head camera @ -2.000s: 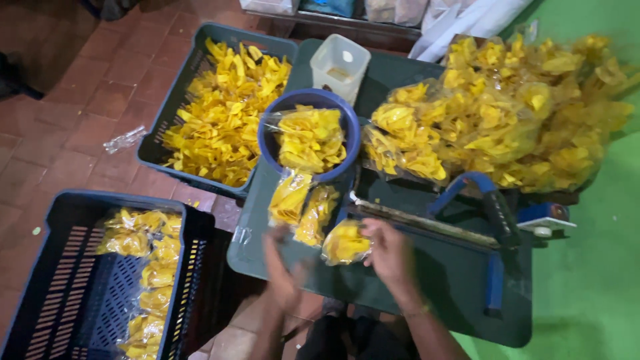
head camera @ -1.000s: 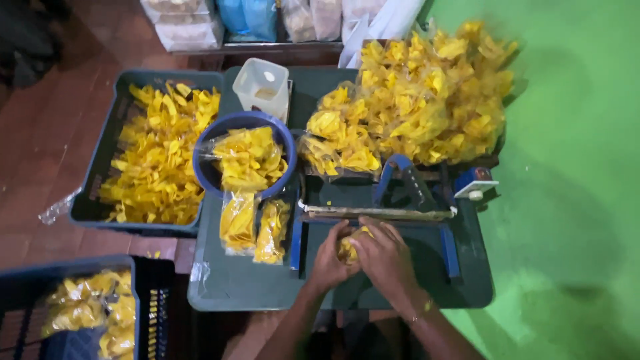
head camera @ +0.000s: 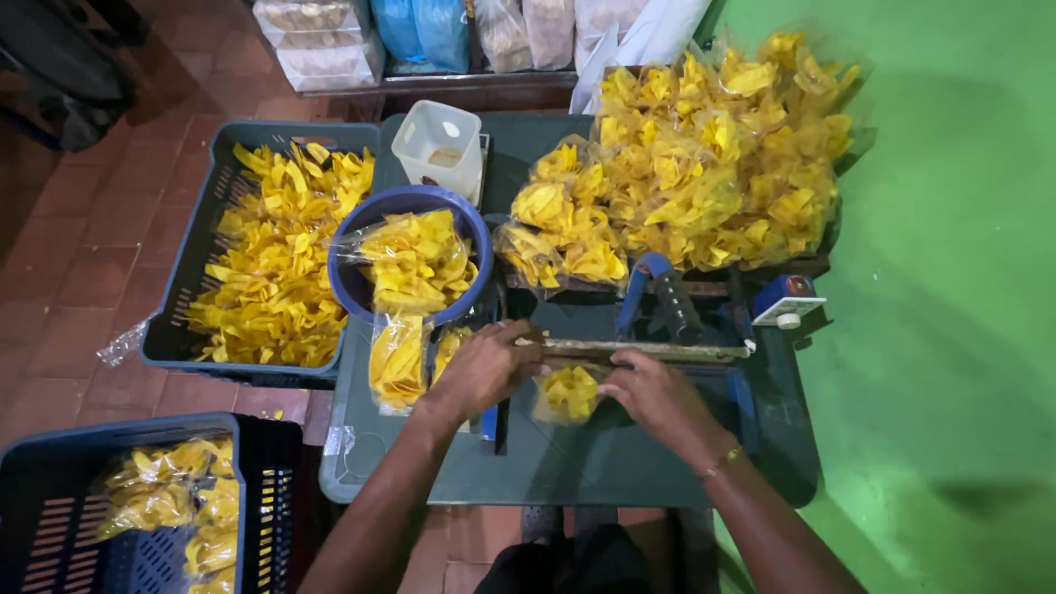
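A small clear plastic bag of yellow chips (head camera: 569, 394) lies at the front of a heat sealer (head camera: 643, 351) with a long bar and a blue handle. My left hand (head camera: 495, 363) is at the bag's upper left corner and the bar's left end, fingers bent. My right hand (head camera: 652, 392) pinches the bag's upper right edge just below the bar. Left of the sealer, a filled bag (head camera: 398, 363) lies beside another, partly hidden behind my left hand. A blue round basin (head camera: 477, 239) holds more bagged chips.
A crate of loose yellow chips (head camera: 177, 280) stands left of the green table (head camera: 627, 478); another crate (head camera: 239, 503) with filled bags is at lower left. Many filled bags (head camera: 701, 157) are piled at the back right. A translucent plastic container (head camera: 437, 148) stands behind the basin.
My hands, earlier together around a bag of chips, are now apart at the sealer bar, with the bag flat between them. The view has shifted.
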